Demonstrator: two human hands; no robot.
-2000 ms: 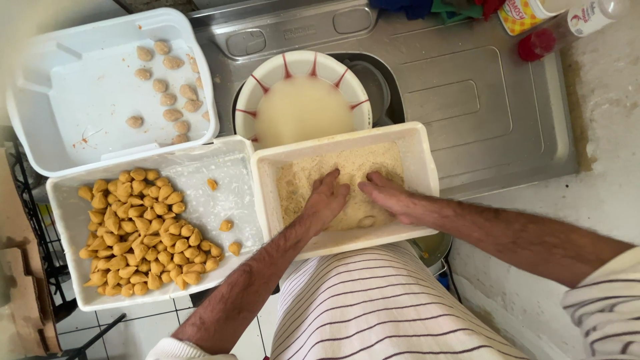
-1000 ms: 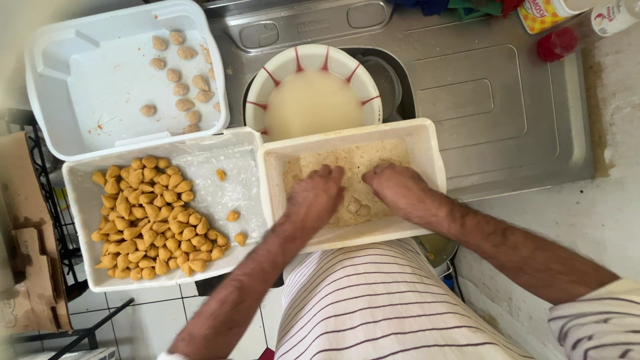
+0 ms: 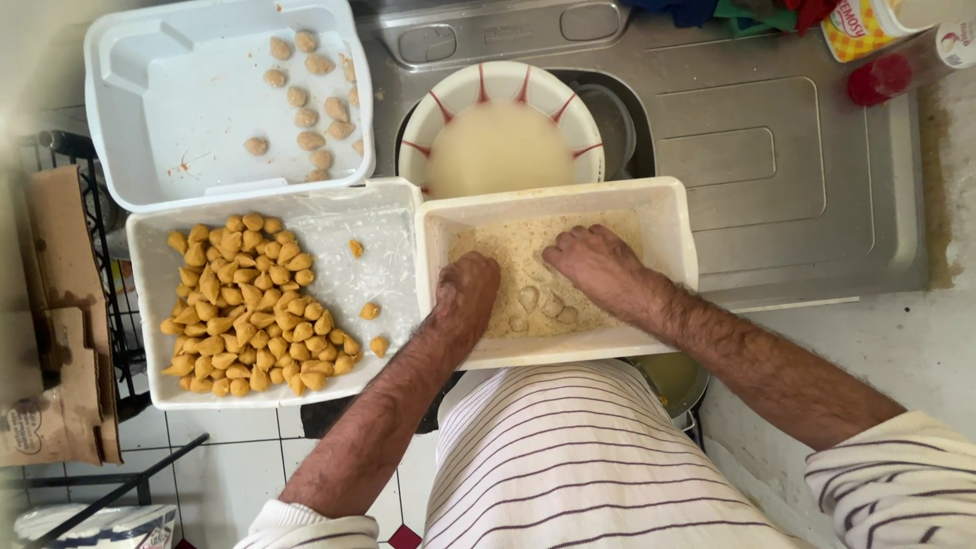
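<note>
A white plastic tub [image 3: 682, 252] holds breadcrumbs [image 3: 511, 236] with several coated dough pieces [image 3: 552, 303] near its front side. My left hand [image 3: 469, 286] is in the tub's left part, fingers curled down; whether it holds anything is hidden. Knuckles up, my right hand [image 3: 595, 259] touches the crumbs behind the coated pieces, its fingertips partly hidden. Left of the tub, a white tray [image 3: 343, 213] carries a heap of orange-yellow teardrop dough pieces [image 3: 252, 305]. Behind that tray, a pale plastic bin [image 3: 206, 99] contains several crumb-coated pieces [image 3: 310, 140].
A white bowl with red streaks [image 3: 499, 149] holds cloudy liquid in the steel sink [image 3: 646, 114]. On the steel drainboard [image 3: 762, 168], a margarine tub [image 3: 854, 30] and a red-bottomed clear container [image 3: 881, 78] stand back right. Cardboard [image 3: 72, 320] lies far left. A pot [image 3: 675, 381] is below the tub.
My left hand has moved left within the tub, and my right hand has shifted toward its back. More coated pieces show in the crumbs than before.
</note>
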